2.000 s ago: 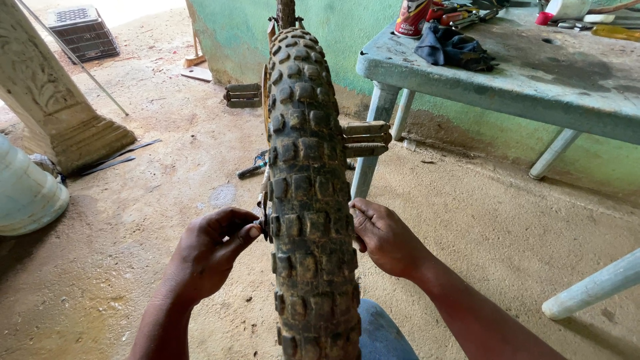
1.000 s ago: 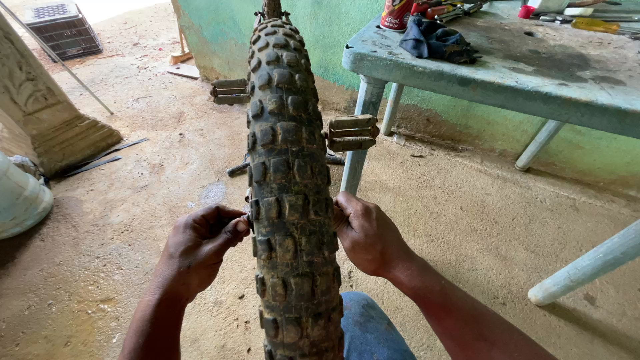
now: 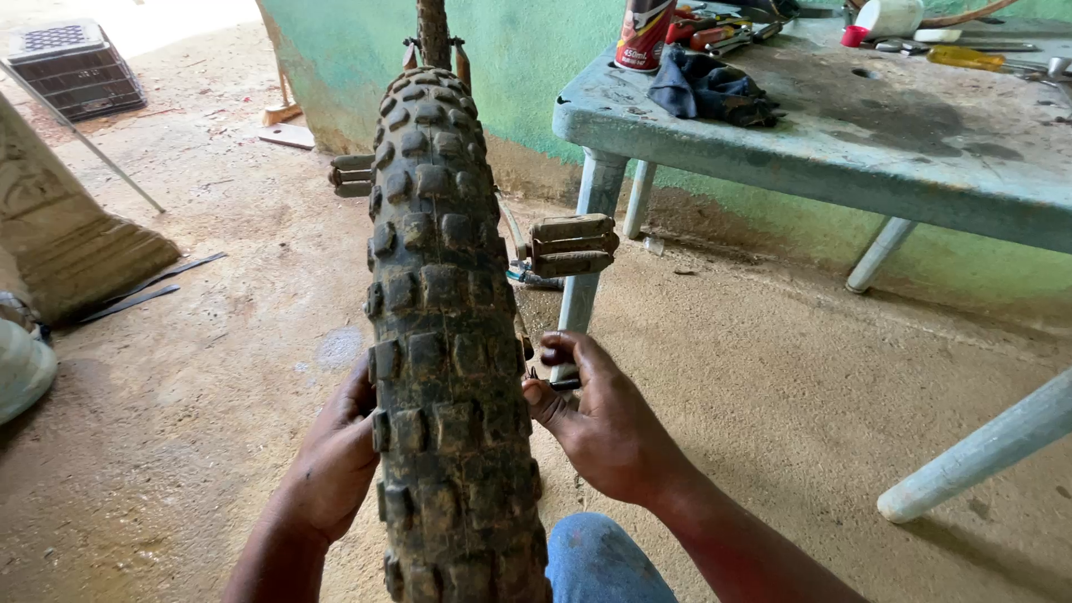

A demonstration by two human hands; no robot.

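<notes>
A knobby bicycle tire [image 3: 448, 335] with dried mud on its tread runs upright through the middle of the view. My left hand [image 3: 339, 452] is against its left side, the fingertips hidden behind the tread. On the right side, at the wheel's axle area, my right hand [image 3: 599, 414] has its thumb and bent fingers around a small dark metal part [image 3: 563, 384]; whether it grips that part cannot be told. Beyond the tire, one pedal [image 3: 574, 245] sticks out to the right and another pedal [image 3: 352, 175] to the left.
A worn blue-green table [image 3: 796, 188] at the right bears a spray can [image 3: 643, 33], a dark cloth [image 3: 712, 88], a yellow-handled screwdriver [image 3: 965, 58] and other tools. Its legs stand on the concrete floor. A column base [image 3: 84, 243], a crate [image 3: 75, 71] and a pale container [image 3: 21, 368] are at the left.
My left hand has moved from pinching beside the wheel to lying against the tire, its fingertips now hidden. My right hand's fingers have spread, and a small dark part now shows by them.
</notes>
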